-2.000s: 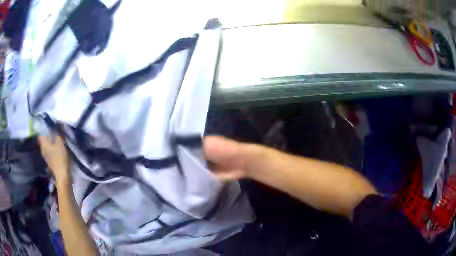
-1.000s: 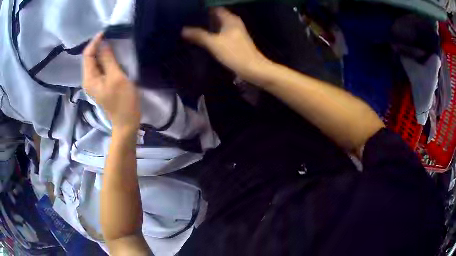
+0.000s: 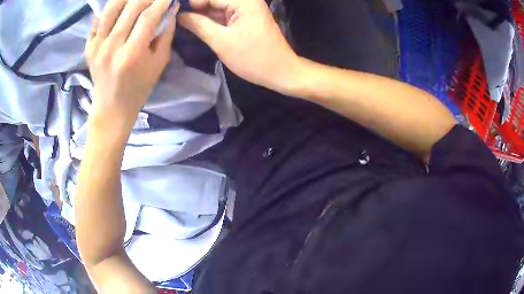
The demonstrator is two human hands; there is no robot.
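The light grey garment with dark seam strips lies bunched over the wearer's lap at the left and runs up out of the top edge. My left hand is at the top left, fingers bent and closed on the garment's cloth. My right hand is just right of it at the top edge, thumb and fingers pinched on the dark edge of the same garment. The fingertips of both hands nearly meet. The exact spot they hold is partly hidden by the fingers and cut off by the top edge.
A blue slotted basket and a red slotted basket stand at the right, with pale cloth hanging over them. A heap of dark patterned cloth and a blue basket corner are at the lower left.
The view has tilted down and the table has left it. My right hand, empty and apart a second ago, has come in beside my left hand and now pinches the garment.
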